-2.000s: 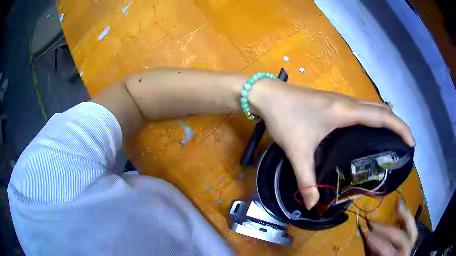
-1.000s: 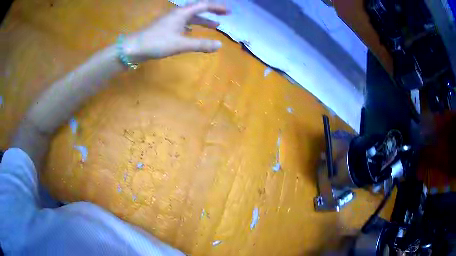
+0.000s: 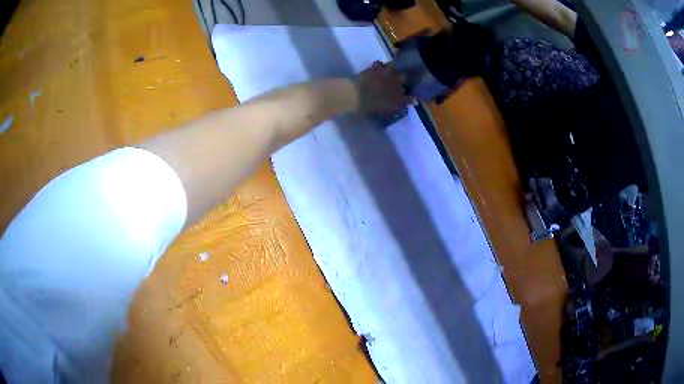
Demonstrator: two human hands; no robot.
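Observation:
My left hand (image 3: 382, 90) is at the end of my outstretched arm, over the far edge of the white-and-grey strip (image 3: 330, 187). It is small and blurred, with its fingers closed on the near side of a grey and black camera unit (image 3: 424, 69). A small metallic part, possibly its bracket (image 3: 394, 116), shows just below the hand. The unit's far side merges with dark shapes behind it. My right hand is out of the picture.
The worn orange tabletop (image 3: 247, 300) lies on the near side of the strip. Beyond it are a narrow orange ledge (image 3: 480, 180), a silver bracket piece (image 3: 541, 214), a person's hand (image 3: 611, 262) and dark clutter. Dark cables and a dark object lie at the top.
The view has swung towards the strip. My left hand has moved from above the near tabletop to the far edge and closed on a camera unit. The unit I worked on earlier is not identifiable.

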